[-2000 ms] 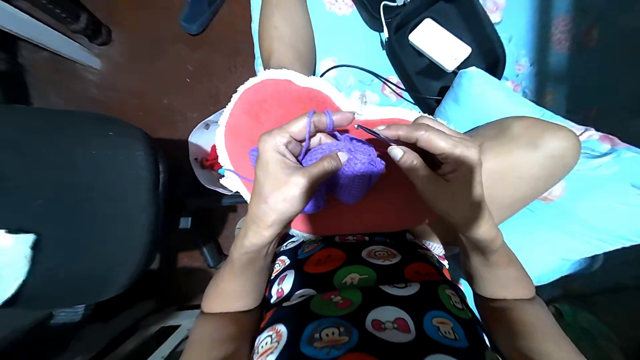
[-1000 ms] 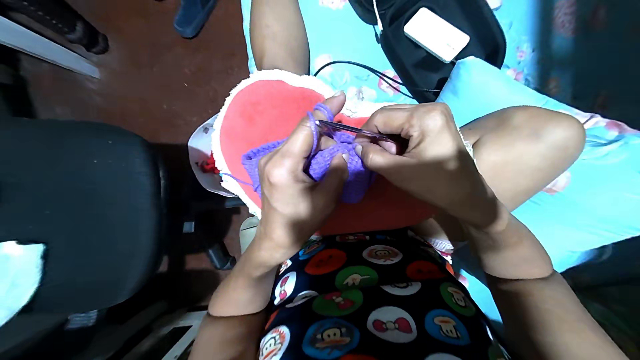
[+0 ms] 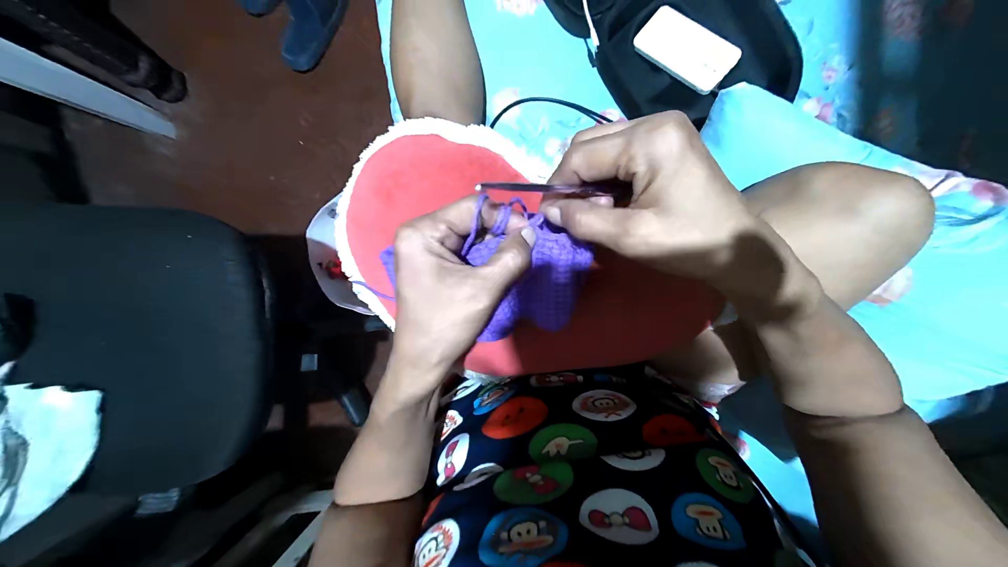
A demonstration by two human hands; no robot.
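Note:
My left hand (image 3: 457, 276) grips a purple crocheted piece (image 3: 551, 283) between thumb and fingers, with purple yarn looped around a finger. In my right hand (image 3: 646, 197) is a dark, slim crochet hook (image 3: 520, 188), its tip pointing left above the left fingers. My right thumb and fingertips are close to the upper edge of the crochet work; whether they touch it is hard to tell. Beneath both hands, a red heart-shaped cushion (image 3: 425, 173) with a fluffy white border lies on the lap. A strand of yarn runs left across the cushion's border.
A black chair (image 3: 134, 339) stands at the left, and a white container (image 3: 327, 260) sits beside the cushion. On the floral blue bedding (image 3: 921, 346) are a black case (image 3: 764, 55), a white rectangular device (image 3: 687, 49) and a black cable (image 3: 543, 101). Blue footwear (image 3: 311, 35) is on the floor.
The hook was near the left fingers and yarn loops one second ago; it now lies above them. My right hand has risen slightly. My left hand keeps hold of the purple piece.

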